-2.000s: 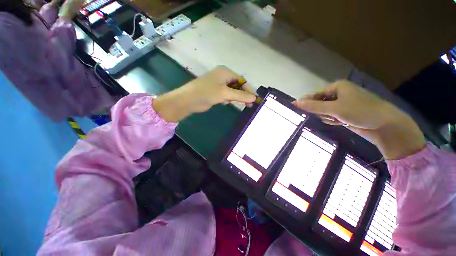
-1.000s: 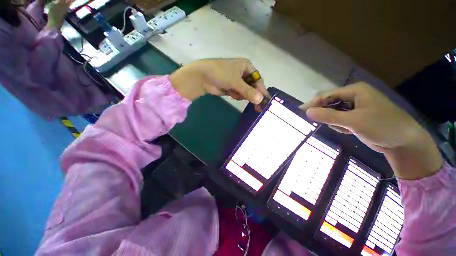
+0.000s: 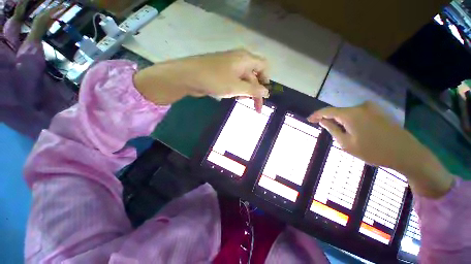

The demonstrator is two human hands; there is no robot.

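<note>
A black phone tray lies slanted across the centre and right. Several smartphones in it show lit white screens with orange blocks at the bottom. My left hand is above the top of the leftmost phone, one finger pointing down at its upper edge. A small yellow-gold and dark test piece shows at its fingertips, blurred. My right hand is over the tops of the second phone and third phone, fingers bent. A dark spot shows between its fingers; whether it holds anything is unclear.
A white power strip with plugs stands at upper left. Pale boards lie behind the tray on the green bench. Another person's arm and pink sleeve show at far left. A white cord hangs down my front.
The view has shifted, and a fifth phone now shows at the right. My left hand has come over the leftmost phone's top. My right hand is over the second and third phones' tops.
</note>
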